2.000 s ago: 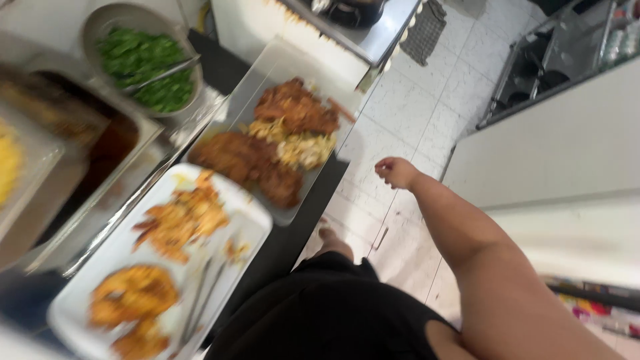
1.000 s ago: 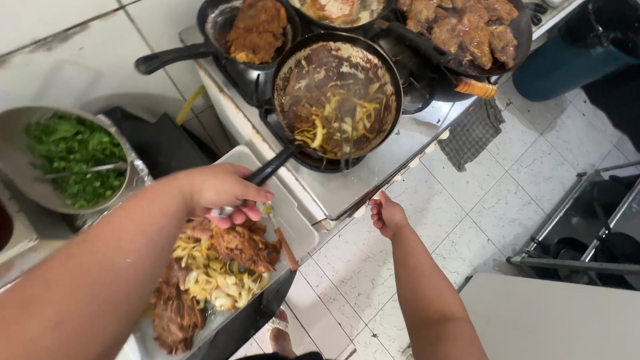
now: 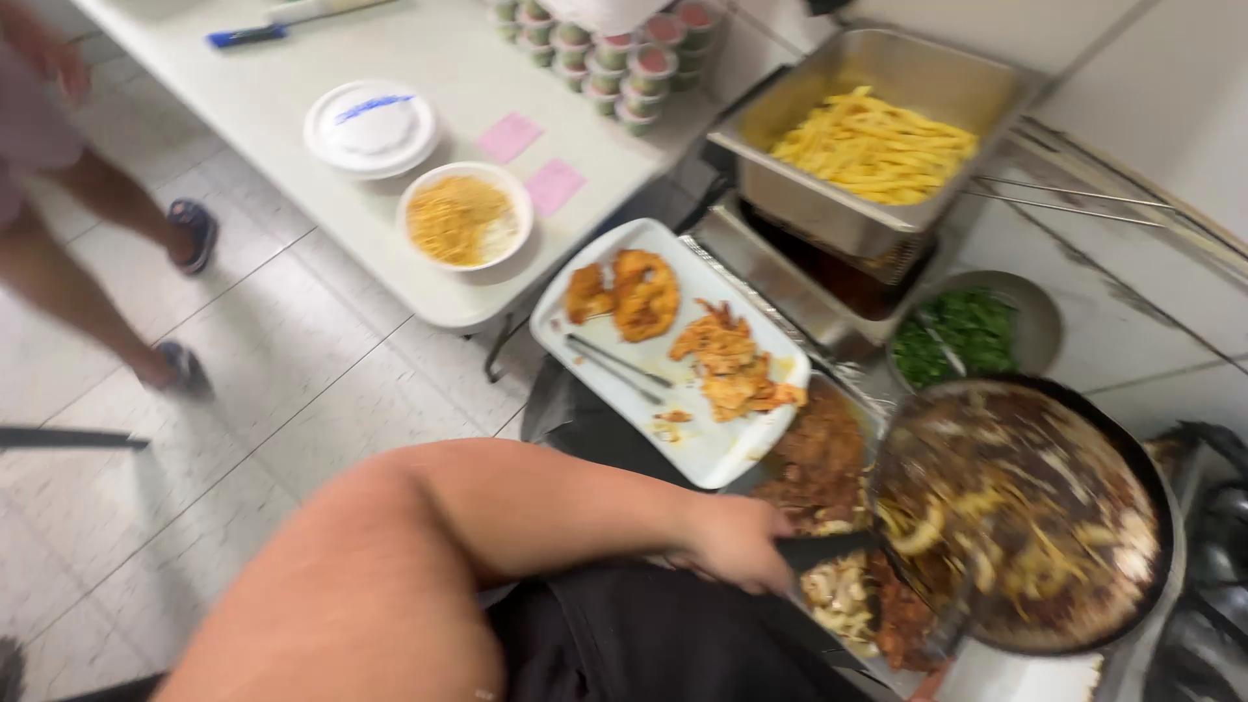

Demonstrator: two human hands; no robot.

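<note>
My left hand (image 3: 746, 546) grips the black handle of a frying pan (image 3: 1102, 575). Sliced onions (image 3: 985, 522) and browned residue lie in the pan, which is held above a tray of cooked meat (image 3: 819, 448) and pale onions (image 3: 843, 595). Blurred metal tongs (image 3: 955, 614) reach into the pan from below. Only a sliver of my right hand (image 3: 931, 682) shows at the bottom edge, at the tongs' near end; the rest is out of frame. Left of the meat tray, a white platter (image 3: 624, 385) bears cooked pieces and another pair of tongs (image 3: 619, 370).
Fries fill a steel pan (image 3: 819, 210) behind the platter, near a bowl of chopped greens (image 3: 1038, 327). A white table (image 3: 292, 210) holds a food bowl (image 3: 468, 219), a lidded container (image 3: 370, 132) and stacked small cups (image 3: 634, 73). Another person's legs (image 3: 127, 205) stand at left. Stove parts (image 3: 1219, 536) are at right.
The frying pan has moved from the stove to over the meat tray, still in my left hand. The view has swung strongly toward the white table.
</note>
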